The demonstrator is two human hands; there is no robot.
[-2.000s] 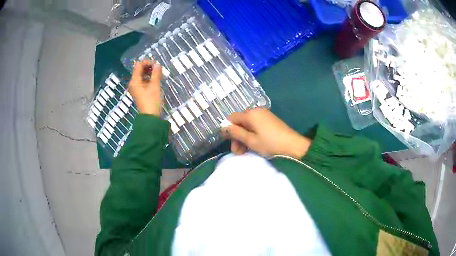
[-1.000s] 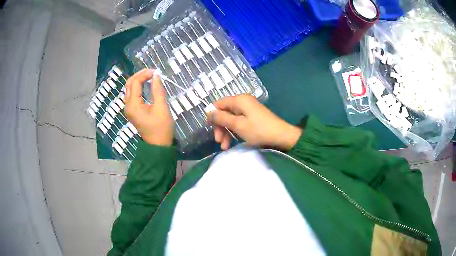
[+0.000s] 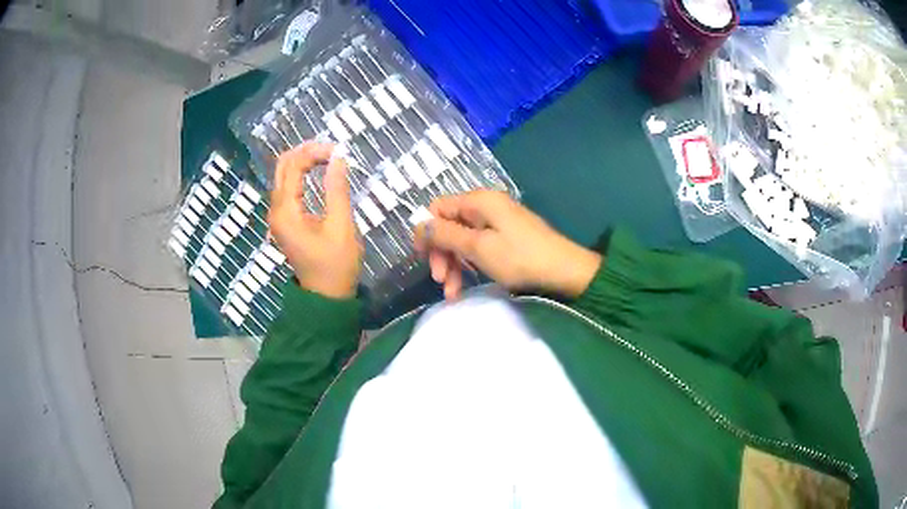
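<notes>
My left hand pinches a small white end of a thin metal rod between thumb and fingertips, above the clear blister tray. My right hand pinches a white plastic piece to its right. The thin rod seems to run between the two hands; whether it sits inside the white piece is too blurred to tell. The tray under the hands holds rows of metal rods with white pieces. A second clear tray with similar rods and white pieces lies further left.
A ribbed blue tray lies beyond the clear tray. A dark red bottle stands to its right. A flat clear case with a red-bordered label lies beside a large clear bag of white pieces. A blue bin is at the top.
My left hand has moved right and down from the tray's left side, now with a rod end. My right hand has moved slightly left and up, still pinching a white piece.
</notes>
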